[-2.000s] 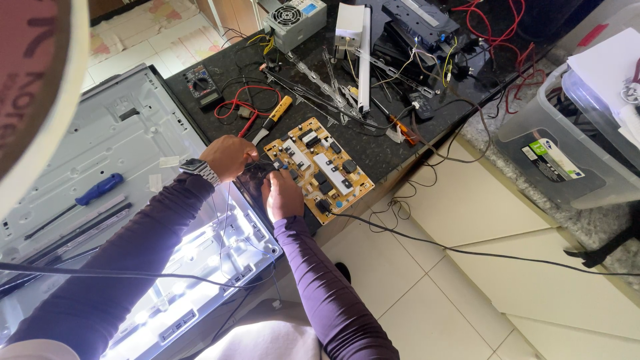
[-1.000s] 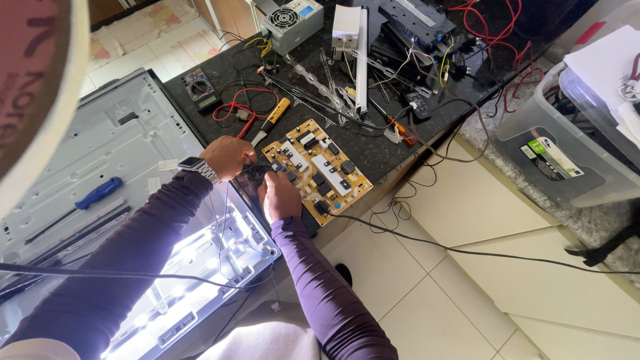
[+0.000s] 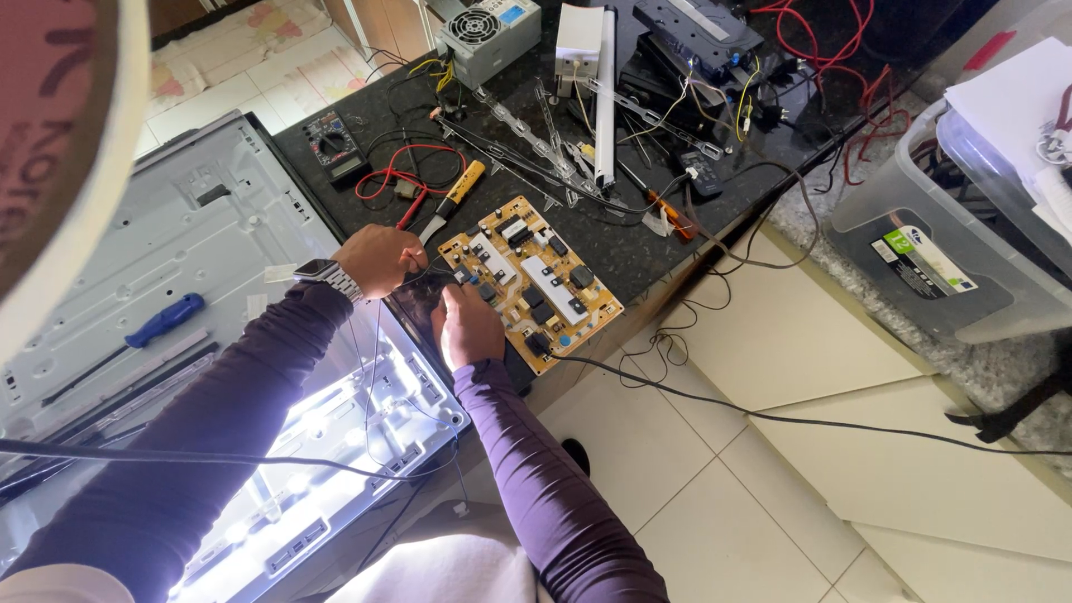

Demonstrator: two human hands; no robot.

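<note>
My left hand (image 3: 381,260), with a watch at its wrist, is at the edge of the metal TV chassis (image 3: 251,201), fingers bent around something thin, perhaps a wire. Beside it, my right hand (image 3: 469,325) has its thumb up against the near left edge of a yellow-brown circuit board (image 3: 544,276); its fingertips are partly hidden. A dark piece (image 3: 419,297) lies between the hands. Just beyond them are a yellow-handled knife (image 3: 461,186) and a red test probe (image 3: 411,209). Lit LED strips (image 3: 293,486) glow inside the chassis below my left forearm.
A multimeter (image 3: 337,149) and a metal power supply unit (image 3: 490,38) stand on the dark stone counter (image 3: 636,260). LED strips, cables and an orange-handled screwdriver (image 3: 672,216) lie farther right. A blue screwdriver (image 3: 165,321) rests in the chassis. A plastic bin (image 3: 904,209) stands at right; a black cable crosses the foreground.
</note>
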